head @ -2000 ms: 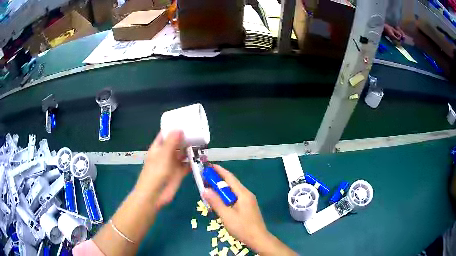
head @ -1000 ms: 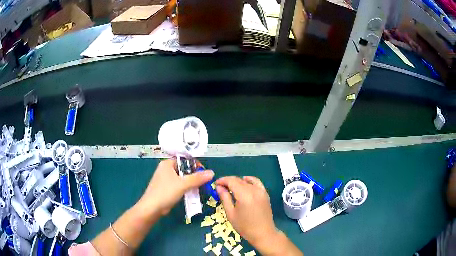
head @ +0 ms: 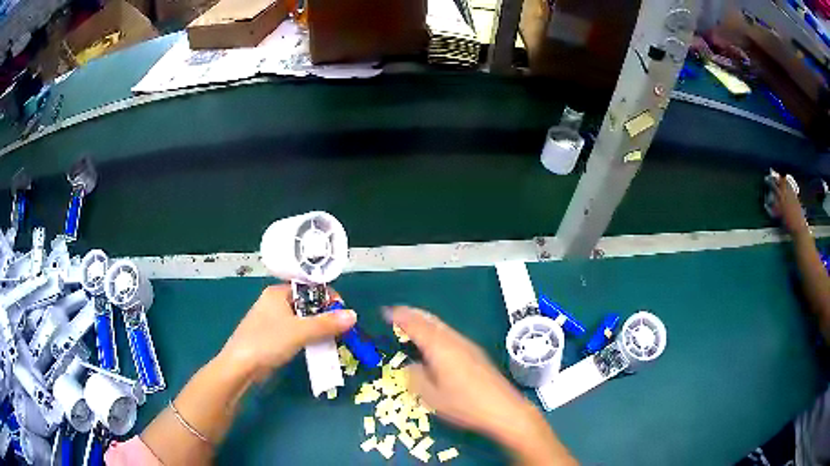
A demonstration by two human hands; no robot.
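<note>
My left hand (head: pixel 273 332) holds a white fan body (head: pixel 289 248) upright by its handle, the round grille head at the top. The narrow open handle (head: pixel 322 366) points down below the thumb. A blue battery (head: pixel 357 340) hangs at a slant beside the handle, outside it. My right hand (head: pixel 455 369) is to the right of the battery, blurred, over the edge of the loose heap of cream-yellow foam pads (head: pixel 391 414); its fingertips are too blurred to tell whether they hold a pad.
Two fan bodies (head: pixel 535 350) with blue batteries beside them lie on the bench at right. A tangled heap of fans (head: pixel 45 337) is at left. A metal post (head: pixel 619 136) rises beside the dark green belt (head: pixel 409 173). Another person's hand (head: pixel 790 202) touches a part at far right.
My right hand has moved away from the battery to the right. The held fan appears slightly further left. Fans on the belt have shifted left, and another person's hand has appeared at far right.
</note>
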